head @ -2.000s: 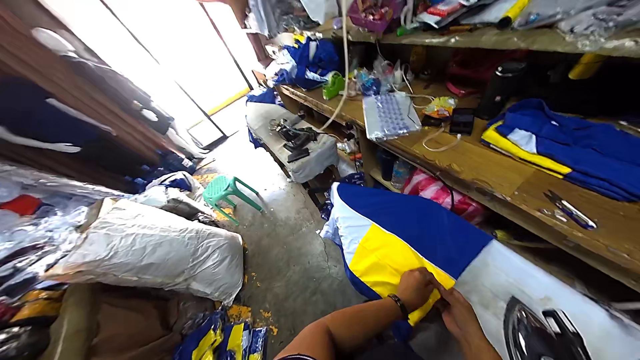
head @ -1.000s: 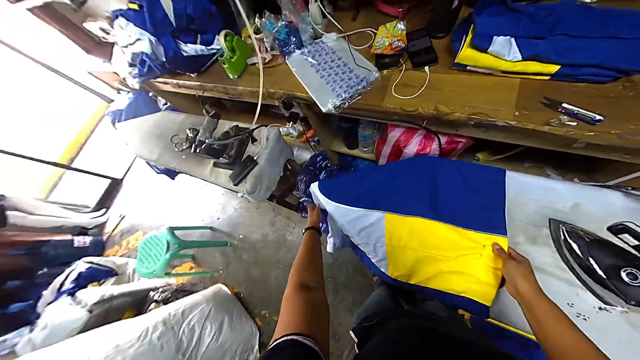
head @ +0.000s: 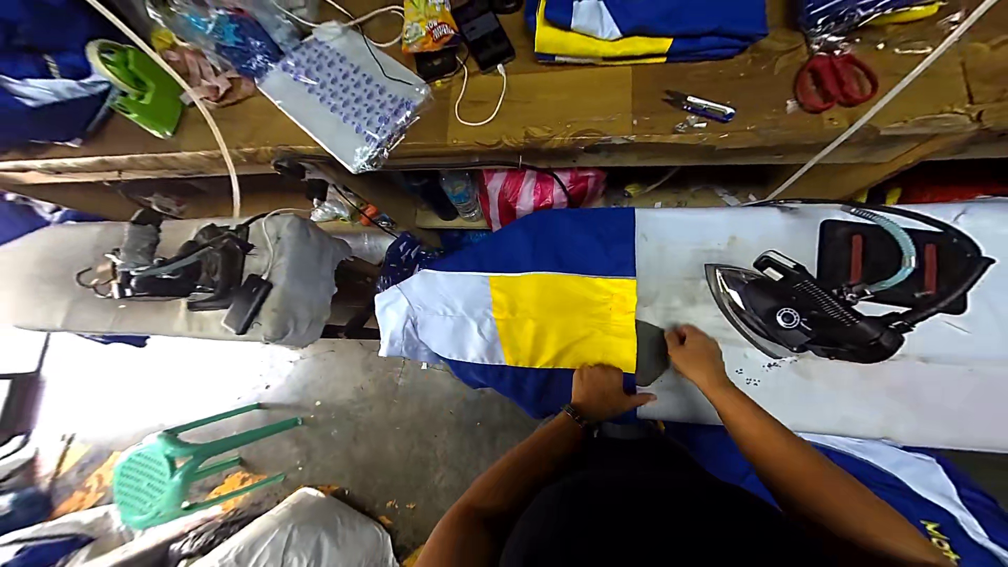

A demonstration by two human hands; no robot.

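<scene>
A blue, white and yellow garment (head: pixel 563 319) lies spread over the left end of a padded ironing board (head: pixel 827 402). My left hand (head: pixel 602 391) rests on the garment's near edge, below the yellow panel; its fingers are partly curled, and whether they grip cloth is unclear. Right of the yellow panel, my right hand (head: pixel 694 353) pinches the edge of a dark grey flat piece (head: pixel 650 353), which is partly under the garment. An electric steam iron (head: pixel 803 307) sits on the board to the right of my right hand, beside a black rest pad (head: pixel 894 264).
Behind the board runs a wooden workbench (head: pixel 583 102) with red-handled scissors (head: pixel 835 81), thread snips (head: pixel 699 105), folded blue clothes (head: pixel 654 27), a phone (head: pixel 482 35) and a green tape dispenser (head: pixel 138 87). Another padded board (head: pixel 299 291) stands left; a green plastic stool (head: pixel 146 476) is on the floor.
My left hand has moved from the garment's left end to its near edge. My right hand has left the yellow panel's corner for the grey piece. The view has shifted right.
</scene>
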